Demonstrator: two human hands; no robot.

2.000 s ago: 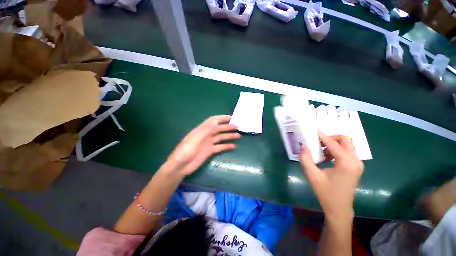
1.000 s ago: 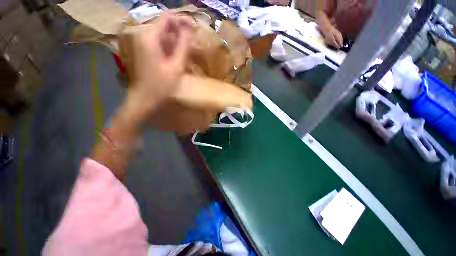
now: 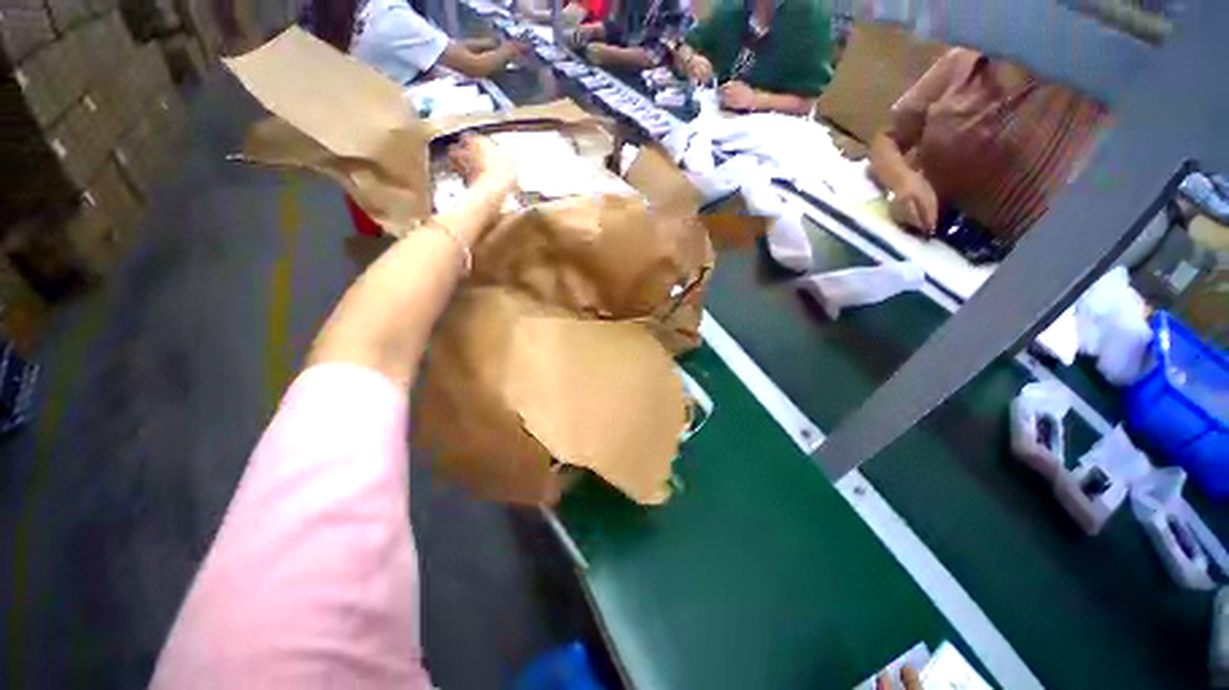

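Observation:
The kraft paper wrapping (image 3: pixel 593 256) lies open at the left end of the green bench, with white stock (image 3: pixel 553 162) inside it. My left hand (image 3: pixel 483 173) reaches into the wrapping at the white stock; its fingers are partly hidden, so a grip cannot be told. White cards (image 3: pixel 954 671) lie at the bottom edge of the picture, cut off by it. Only fingertips of my right hand (image 3: pixel 906 679) show there, against the cards; the rest is out of the picture. A small part of a white strap (image 3: pixel 700 402) shows beside the paper.
A grey post (image 3: pixel 984 303) rises from the bench's white metal edge (image 3: pixel 775 398). Beyond it, bagged products (image 3: pixel 1078 465) lie on the dark green belt near a blue bin (image 3: pixel 1183 404). Several workers sit across and along the line. Stacked brown cartons (image 3: pixel 88 148) stand at far left.
The view has turned left towards the wrapping. My left hand has moved from over the bench into the wrapping. The small box my right hand held earlier is out of view.

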